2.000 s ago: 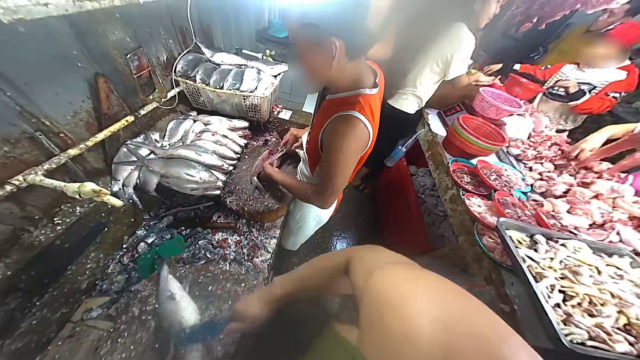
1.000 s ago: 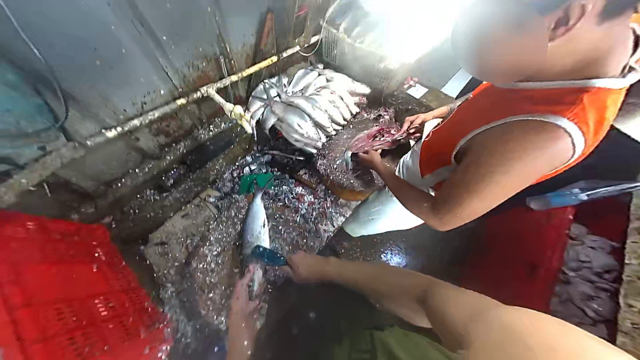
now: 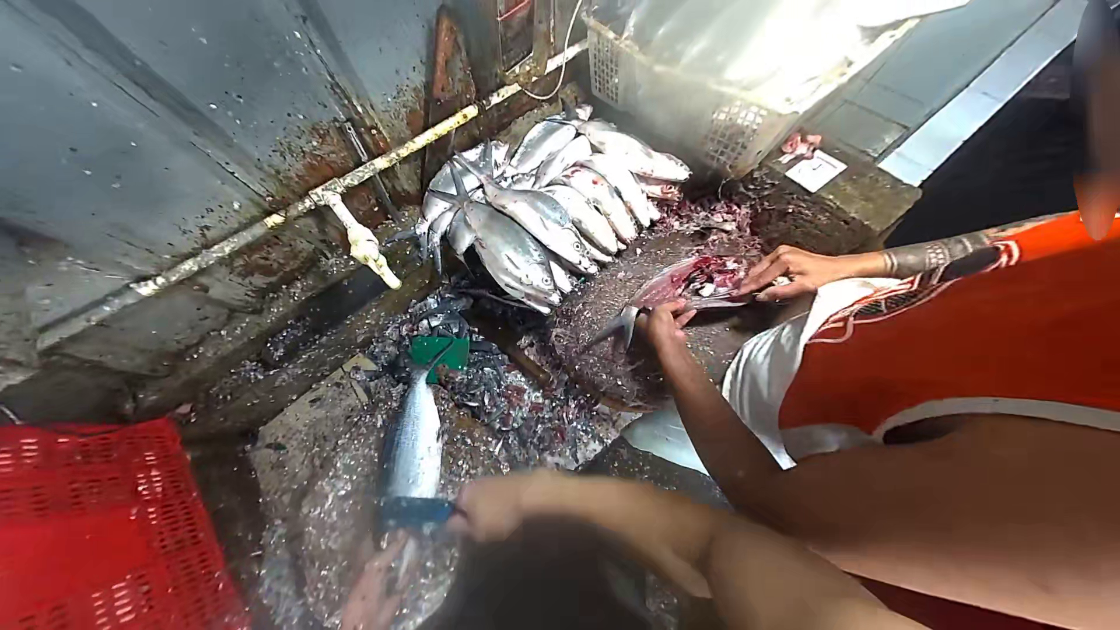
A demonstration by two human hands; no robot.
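A silvery whole fish (image 3: 416, 442) lies lengthwise on a scale-covered work surface, its tail against a green piece (image 3: 440, 353). My right hand (image 3: 492, 507) grips a dark blue tool (image 3: 418, 513), seemingly a scraper or blade, which lies across the fish's body. Motion blur hides its exact form. My left hand (image 3: 374, 582) is at the near end of the fish, blurred and low in the view; its fingers appear to be on the head end, but their grip is unclear.
A co-worker's hands (image 3: 783, 271) hold an opened fish (image 3: 691, 284) on a round block (image 3: 604, 350). Whole fish (image 3: 534, 210) are piled behind. A red plastic crate (image 3: 105, 525) stands left, a white basket (image 3: 735, 131) at the back. A pipe (image 3: 254, 232) runs along the metal wall.
The view has swung left and down since two seconds ago. My left hand, not seen in the oldest frame, is at the fish. The blue tool stays in my right hand.
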